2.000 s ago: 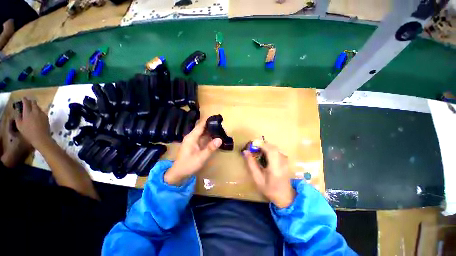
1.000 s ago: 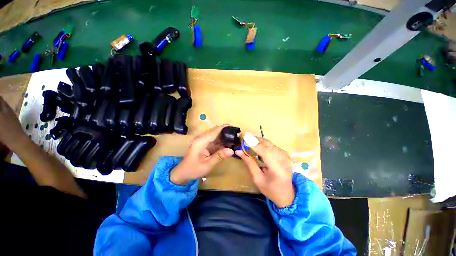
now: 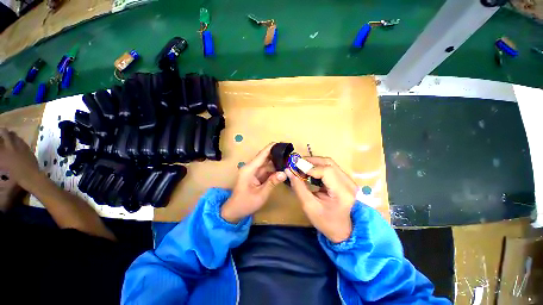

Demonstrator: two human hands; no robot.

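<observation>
My left hand [image 3: 253,186] holds a glossy black housing [image 3: 279,153] with its open end facing right, above the cardboard mat [image 3: 309,107]. My right hand [image 3: 327,196] holds a blue battery [image 3: 293,161] with a white part [image 3: 304,166] on it and thin orange-red wires, right at the housing's opening. The battery's end meets the housing's edge; how far it sits inside is hidden by the fingers. A dark slim thing [image 3: 309,150] shows just above my right fingers.
Stacked black shells [image 3: 143,140] stand at left on a white sheet [image 3: 52,122]. The green conveyor belt [image 3: 321,36] crosses the top with battery-and-board sets [image 3: 207,41]. A grey metal post [image 3: 437,50] rises at upper right. Another person's arm [image 3: 56,196] is at far left.
The housing and battery, apart two seconds ago, are now together between my hands. The housing's opening is turned to the right. The sets on the belt show farther left and higher.
</observation>
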